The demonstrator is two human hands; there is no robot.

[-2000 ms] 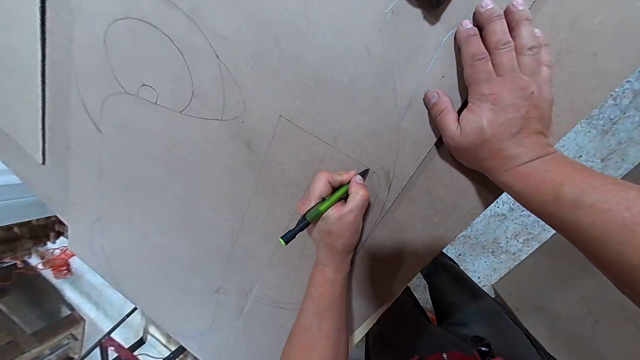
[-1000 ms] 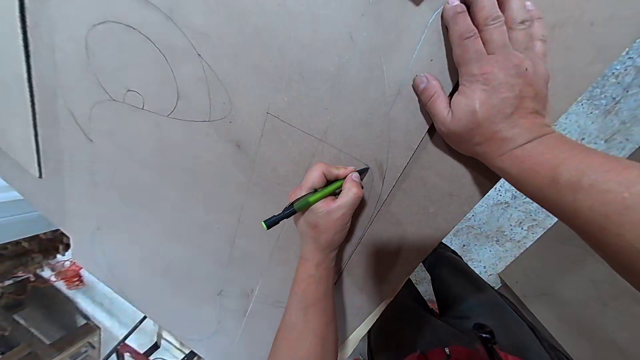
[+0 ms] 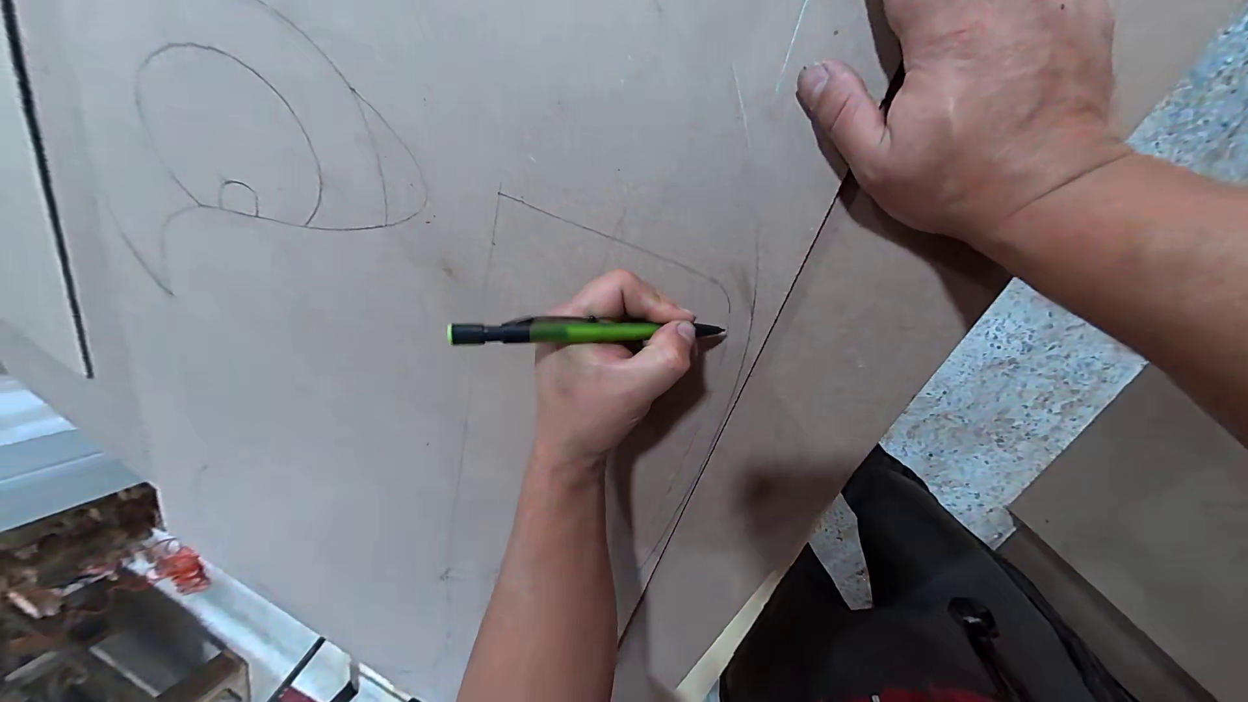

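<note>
My left hand [image 3: 614,370] grips a green and black mechanical pencil [image 3: 585,331] between thumb and fingers. The pencil lies nearly level, its tip touching the brown board [image 3: 322,409] at a pencil line with a rounded corner. My right hand [image 3: 975,117] lies palm down at the upper right with its thumb apart, over a long dark straight line on the board; its fingertips are cut off by the top edge. A pencil-drawn outline [image 3: 604,236] runs above my left hand. Curved pencil shapes [image 3: 310,127] stand at the upper left.
Another board piece [image 3: 29,224] with a dark edge lies at the far left. Speckled flooring [image 3: 985,390] shows beyond the board's right edge, with another brown panel [image 3: 1150,526] lower right. Dark clothing [image 3: 936,585] is close below the board. Wooden items and orange material [image 3: 180,568] appear lower left.
The pencil has turned from slanted to nearly level, and its tip has moved down from the outline's right corner. A rounded pencil line now shows there. The view has moved closer.
</note>
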